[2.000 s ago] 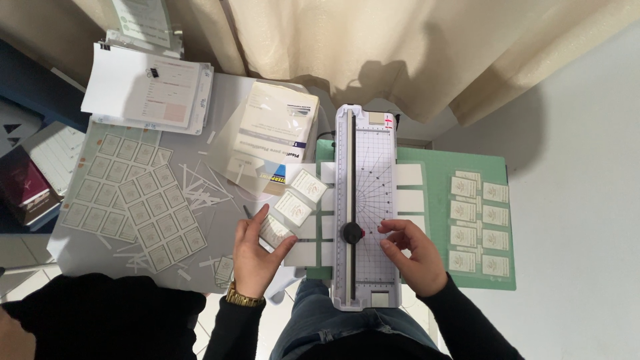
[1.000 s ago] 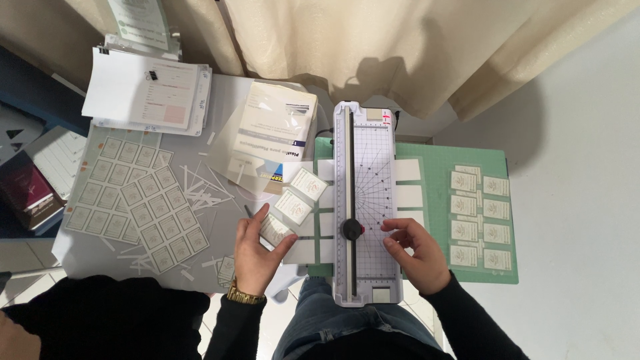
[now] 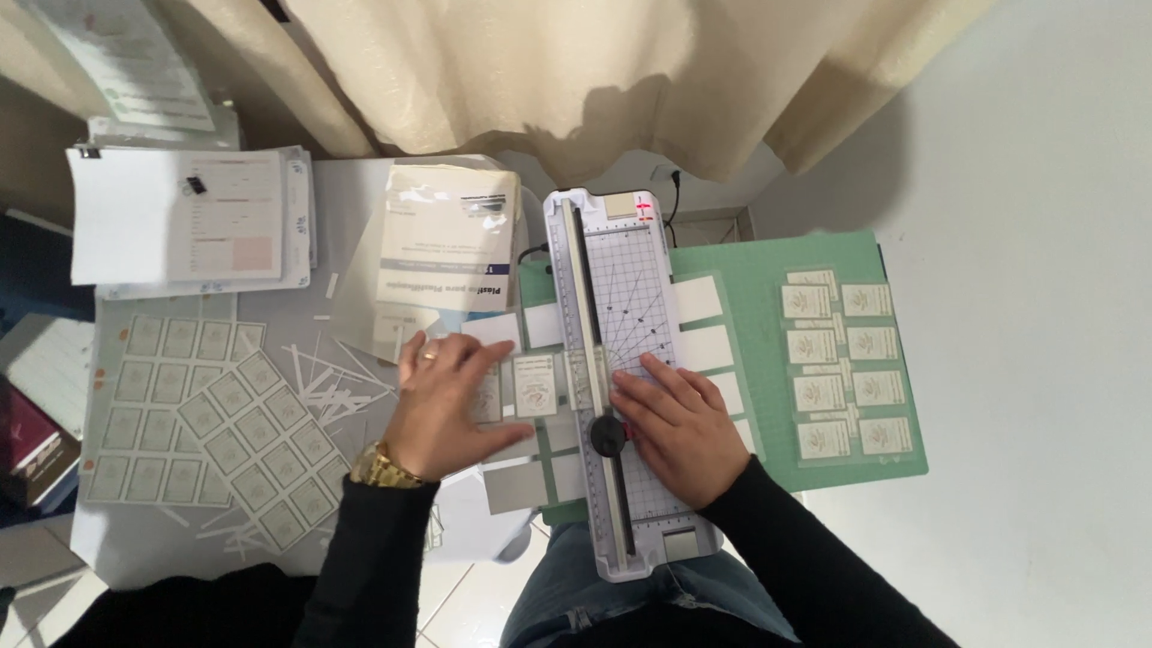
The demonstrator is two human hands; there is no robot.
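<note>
A white sliding paper trimmer [image 3: 641, 297] with a grid bed lies over a green cutting mat [image 3: 765, 261]. A laminated strip of printed cards [image 3: 535, 385] runs from the left under the trimmer's rail. My left hand [image 3: 450, 400] rests on the strip's left end, thumb and fingers spread around it. On the trimmer bed, near the strip's right end, lies my right hand [image 3: 675, 423], its fingertips close to the rail and the black round cutter knob [image 3: 607, 436]. Blank white cards [image 3: 700, 300] show on both sides of the trimmer.
Laminated cards [image 3: 805, 393] lie at the mat's right. Uncut card sheets [image 3: 261, 432] and thin offcut strips [image 3: 337, 382] are on the grey table at left. Behind them are a laminating-pouch pack [image 3: 441, 243] and a paper stack [image 3: 135, 216]. A cream curtain [image 3: 540, 81] hangs behind.
The card strip, tilted left of the trimmer before, now lies straight with its right end under the rail. My left hand has turned over its end; my right hand has moved onto the bed.
</note>
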